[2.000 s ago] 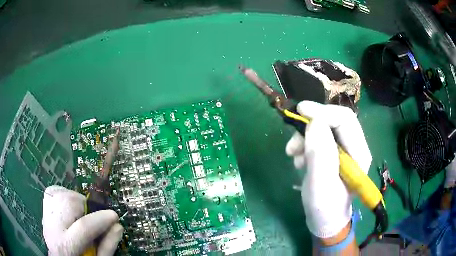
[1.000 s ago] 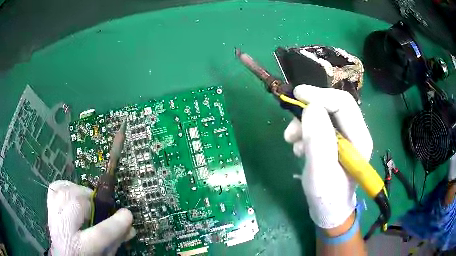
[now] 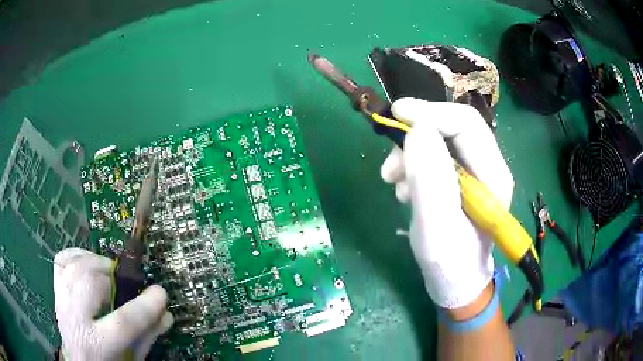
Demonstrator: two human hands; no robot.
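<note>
A green circuit board [image 3: 282,218] with dense silvery parts lies on the green mat in front of me. My left hand [image 3: 109,307], in a white glove, holds a soldering iron [image 3: 134,257]; its long tip points at the board's upper left part. I cannot tell if the tip touches. My right hand [image 3: 455,204], gloved with a blue wrist band [image 3: 476,317], holds a second soldering iron [image 3: 493,222] by its yellow handle. Its tip is up over the mat, right of the board's top corner, off the board.
The black iron stand [image 3: 416,77] with crusted top is behind my right hand. A translucent template [image 3: 42,190] lies at left. Two black fans [image 3: 539,67] and side cutters [image 3: 546,218] are at right. A blue sleeve [image 3: 606,282] shows at the right edge.
The whole view has shifted, so board, stand and fans sit further left and higher. Both hands keep hold of their irons; the right iron stays off the board.
</note>
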